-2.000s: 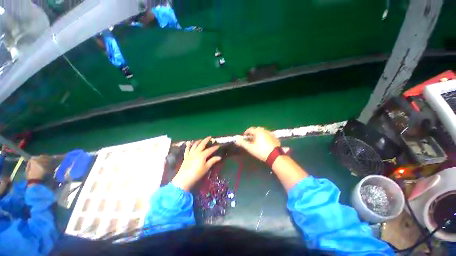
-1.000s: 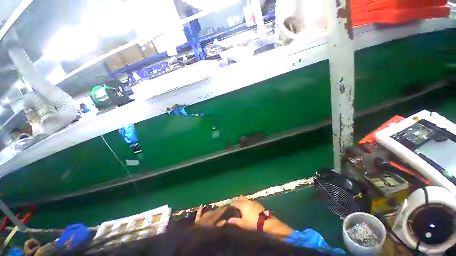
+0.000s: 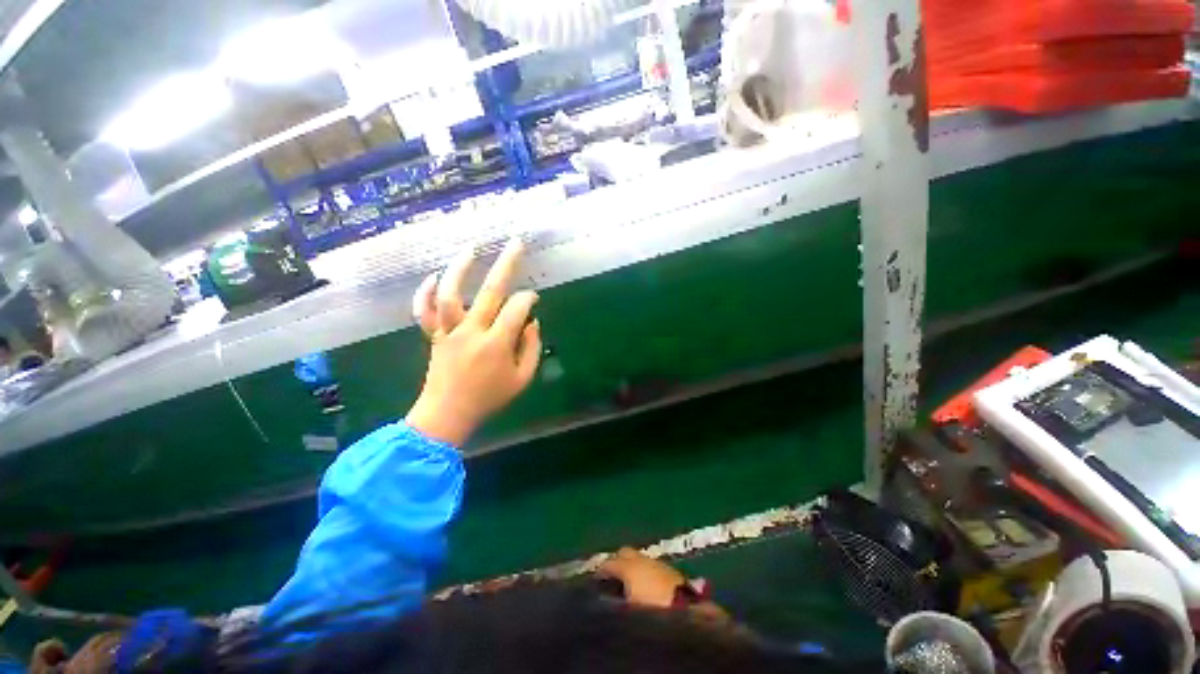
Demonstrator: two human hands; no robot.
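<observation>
My left hand (image 3: 478, 345) is raised over the green conveyor with its fingers spread and nothing in it. The blue sleeve (image 3: 382, 507) shows below it. My right hand (image 3: 645, 577) is low at the chipped belt edge (image 3: 750, 523), partly hidden by the dark shape at the bottom. Its fingers and anything in them cannot be made out. The parts tub (image 3: 937, 648) with small silver pieces is at the lower right, cut off by the bottom edge.
A black fan (image 3: 875, 553) stands beside a chipped white post (image 3: 892, 250). A device in a white tray (image 3: 1099, 435), a white round housing (image 3: 1119, 625) and a cluttered yellow-dark box (image 3: 1007, 546) are at right. Red stacked items (image 3: 1053, 53) lie across the conveyor. Another person's hand (image 3: 92, 652) is at lower left.
My left hand has risen from the bench edge to above the conveyor, fingers spread. My right hand stays low at the edge. The view has tilted up, and the white compartment tray is out of sight.
</observation>
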